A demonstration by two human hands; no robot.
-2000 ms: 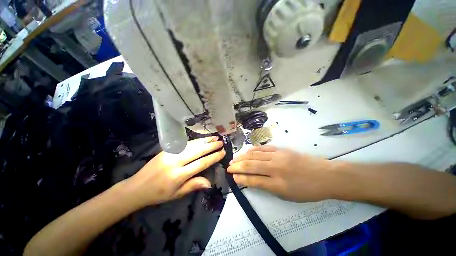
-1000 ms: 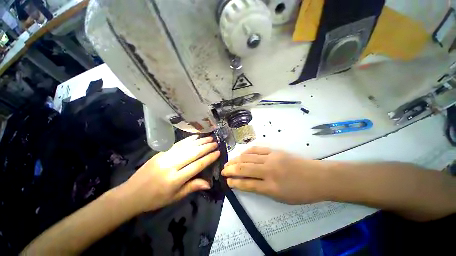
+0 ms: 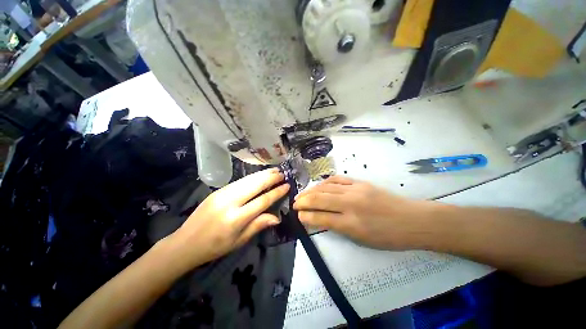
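Observation:
The sheer black patterned cloth (image 3: pixel 154 212) lies heaped left of the needle area and runs under my left hand. My left hand (image 3: pixel 234 212) lies palm down on it, fingertips beside the presser foot area. A flat black binding strip (image 3: pixel 324 273) runs from the foot between my hands toward me. My right hand (image 3: pixel 350 212) rests at the strip's right side, its fingertips against it. Whether the fingers pinch the strip is hidden. The machine head (image 3: pixel 257 71) is above my hands. The needle and foot are mostly hidden.
Blue-handled snips (image 3: pixel 450 163) lie on the white bed at the right. A ridged beige block (image 3: pixel 321 168) and a dark ringed coil (image 3: pixel 316 148) stand right of the foot. A thin dark rod (image 3: pixel 366 130) lies behind. Ruler marks (image 3: pixel 379 277) run along the front edge.
The camera view has shifted slightly. My hands stay beside the foot, with the strip still between them. The cloth folds at the left have changed a little.

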